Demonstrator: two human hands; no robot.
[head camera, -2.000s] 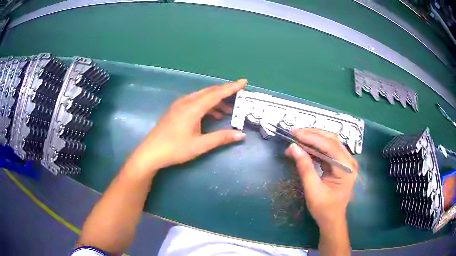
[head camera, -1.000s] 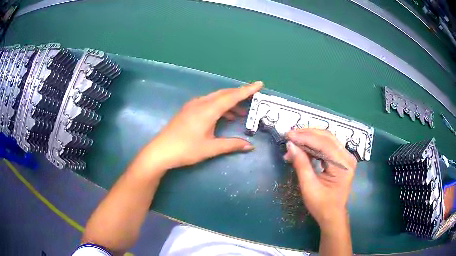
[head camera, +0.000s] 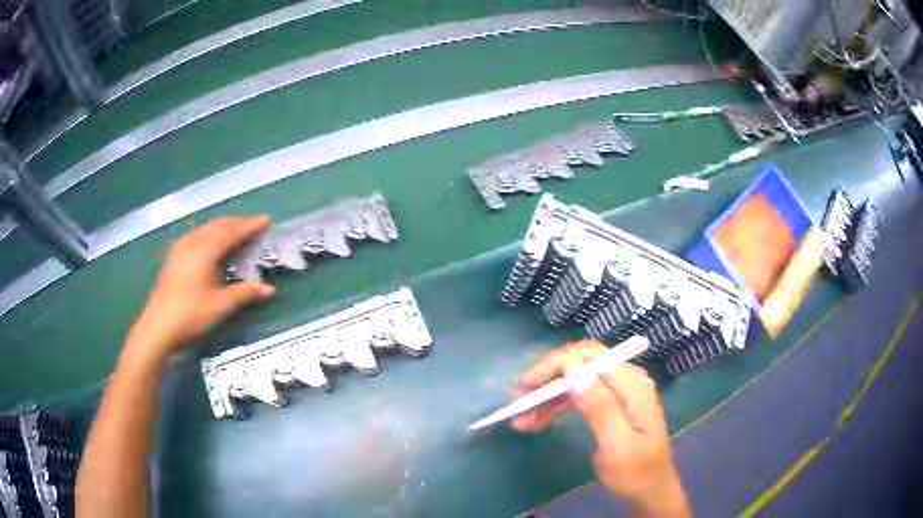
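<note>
My left hand (head camera: 197, 278) is around the left end of a grey notched plate (head camera: 329, 231), fingers at its back edge and thumb in front, over the green surface beyond the bench edge. A brighter silver notched plate (head camera: 322, 349) lies on the bench in front of it, untouched; whether it is one layer or more is hard to tell. My right hand (head camera: 597, 410) holds thin pale-looking tweezers (head camera: 526, 403) like a pen, tips pointing left over the bench. A few tiny specks (head camera: 408, 445) lie near the tips.
A tall stack of notched plates (head camera: 638, 278) stands right of centre. Beside it are a blue bin (head camera: 774, 197) with orange-brown contents and a tan strip (head camera: 794, 283). Another single plate (head camera: 555, 164) lies beyond the bench. Stacks show at far right (head camera: 852, 238) and lower left (head camera: 40, 460).
The view has swung right. My left hand has moved beyond the bench edge and now has a plate there. My right hand with the tweezers has left the silver plate.
</note>
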